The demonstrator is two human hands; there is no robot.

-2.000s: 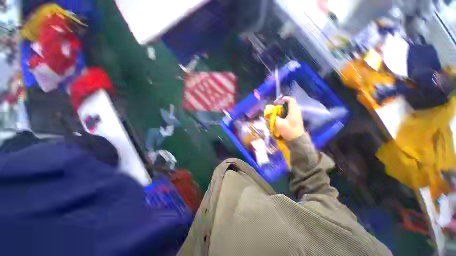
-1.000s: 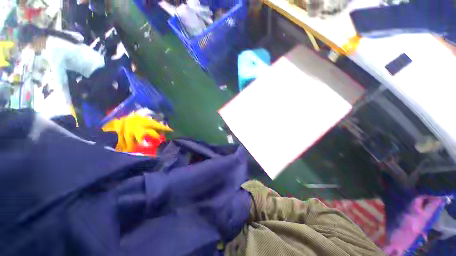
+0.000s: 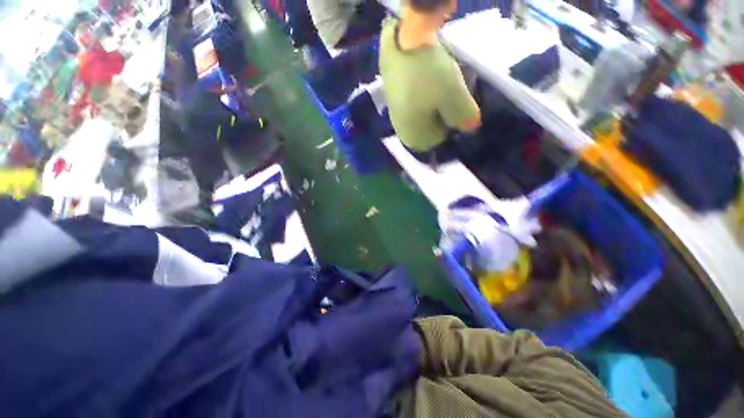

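A big heap of navy garment panels (image 3: 188, 343) fills the lower left, close against the wearer's body. Pale grey or white parts (image 3: 189, 263) show along its upper edge. The wearer's khaki sleeve or clothing (image 3: 498, 367) is at the bottom centre, with the navy cloth against it. Neither of my hands can be seen; the cloth may be covering them, and I cannot tell what they hold.
A blue plastic crate (image 3: 563, 331) holding white, yellow and brown cloth stands right of centre. A turquoise object (image 3: 640, 384) is below it. A person in a green top (image 3: 424, 86) is beyond. Green floor (image 3: 347, 208) runs up the middle. A white table (image 3: 538, 110) carries navy and orange cloth.
The view has moved along the green floor. The white board is gone from view; a person and a cloth-filled blue crate now show. The right hand with yellow-handled scissors, seen earliest, is no longer visible.
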